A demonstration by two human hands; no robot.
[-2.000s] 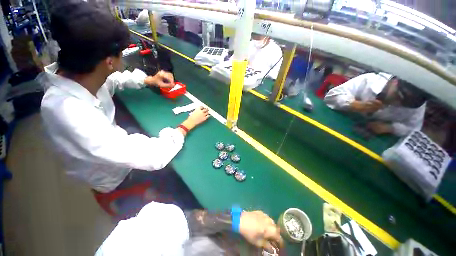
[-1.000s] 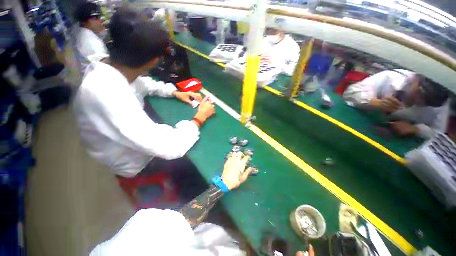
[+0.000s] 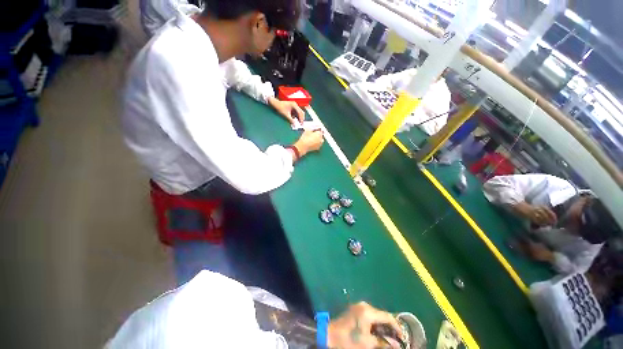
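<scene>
Several small round silver-and-blue circuit-board units (image 3: 335, 209) lie loosely grouped on the green mat, with one (image 3: 354, 247) a little apart from the others. My left hand (image 3: 362, 326), with a blue wristband, is at the bottom edge, nearer to me than the units. Its fingers are closed on a small dark piece (image 3: 388, 332), which looks like one of the round units but is blurred and partly covered. A pale round tub (image 3: 414, 330) is just beyond the fingertips, partly hidden by my hand. My right hand is out of the picture.
A person in a white smock works at the left of the bench (image 3: 273, 198), near a red box (image 3: 294, 95). A yellow-wrapped post (image 3: 386, 134) stands at the bench's taped edge. Across, another person (image 3: 540, 204) sits near a white tray (image 3: 568, 307).
My left hand reached to the round units and has come back beside the tub. The group has one unit fewer. The view has shifted, and my right fingertips, seen earlier, are gone.
</scene>
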